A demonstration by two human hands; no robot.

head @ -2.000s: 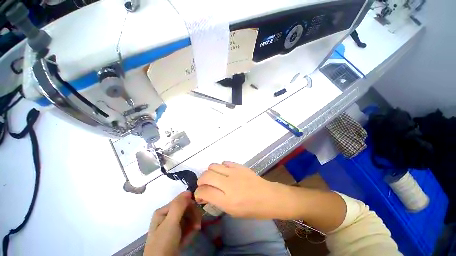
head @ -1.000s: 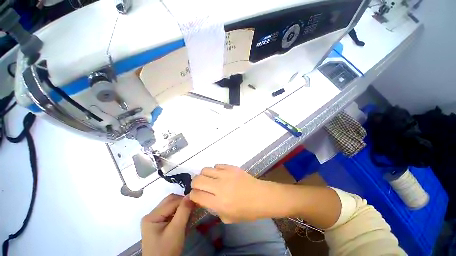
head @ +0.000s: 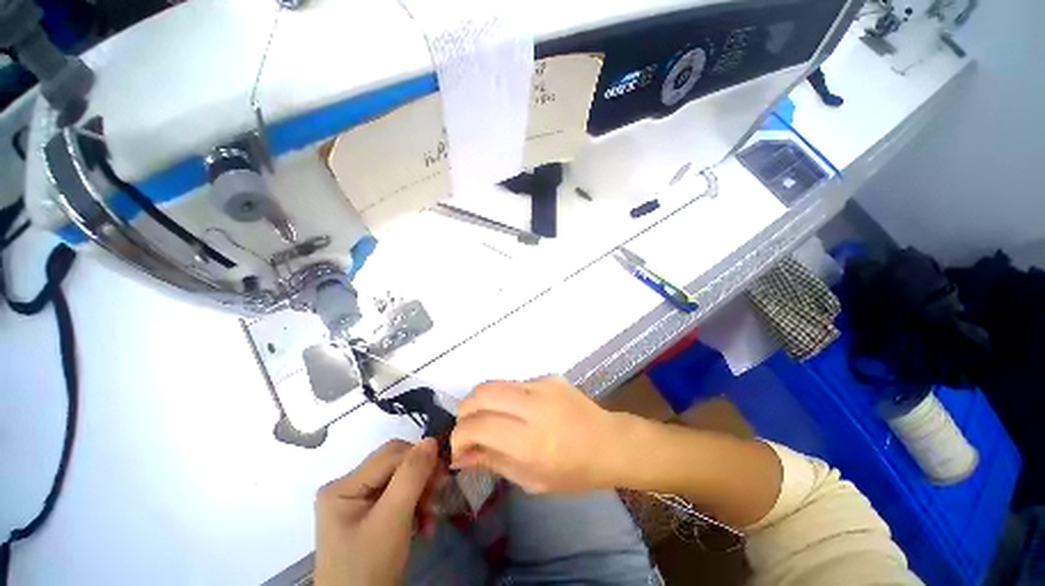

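A black binding strip runs from the presser foot of the white lockstitch machine down to my hands at the table's front edge. My left hand pinches the strip between thumb and fingers. My right hand also pinches it, right beside the left. The fingertips hide the strip's held part. Pale cord shows below my right forearm, over the cardboard box.
Green-and-blue snips, tweezers and black scraps lie on the table. Another black strip lies at the left. A cord spool and checked cloth are by the blue crate at right.
Both hands stay near the same place on the strip, with small finger shifts. The view has shifted slightly. More striped material shows beneath the fingers.
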